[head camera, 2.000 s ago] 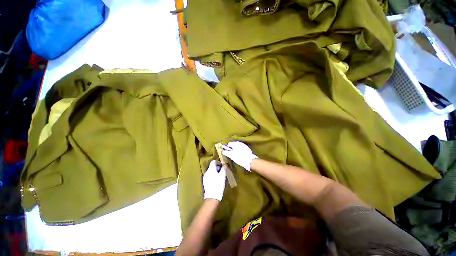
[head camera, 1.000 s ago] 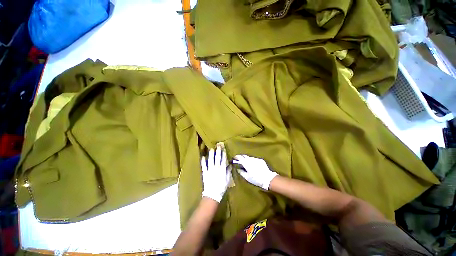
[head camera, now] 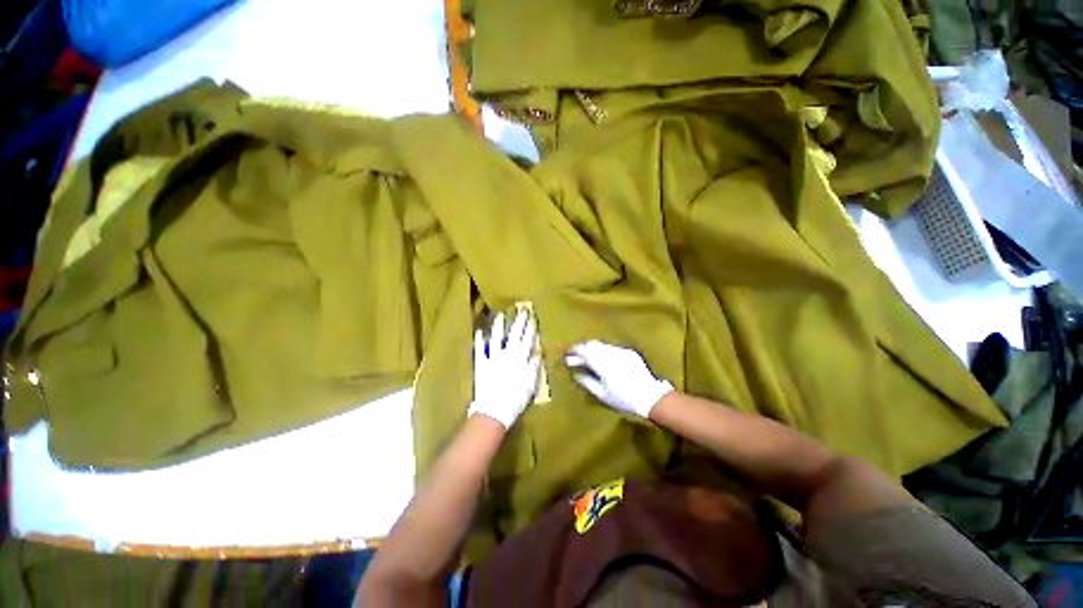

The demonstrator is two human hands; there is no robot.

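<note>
An olive-green coat (head camera: 594, 238) lies spread over the table, its sleeve (head camera: 505, 220) across the middle. A narrow pale beige measuring strip (head camera: 543, 386) lies on the cloth, partly hidden under my left hand. My left hand (head camera: 507, 366), in a white glove, lies flat on the strip and cloth with fingers pointing away from me. My right hand (head camera: 615, 378), also white-gloved, is just right of the strip, its fingers bent and the fingertips close together over the cloth. Whether it holds a small tool is too small to tell.
A heap of olive garments (head camera: 713, 54) lies at the far side. A white perforated basket (head camera: 968, 232) with papers stands at the right. A blue bag (head camera: 149, 26) is at the far left on the white table (head camera: 321, 487). My brown apron (head camera: 665, 540) touches the near cloth.
Two seconds ago both hands were at the strip's ends; now my left hand lies flat over it and my right hand has moved right, off it. The coat and table sit higher in the view.
</note>
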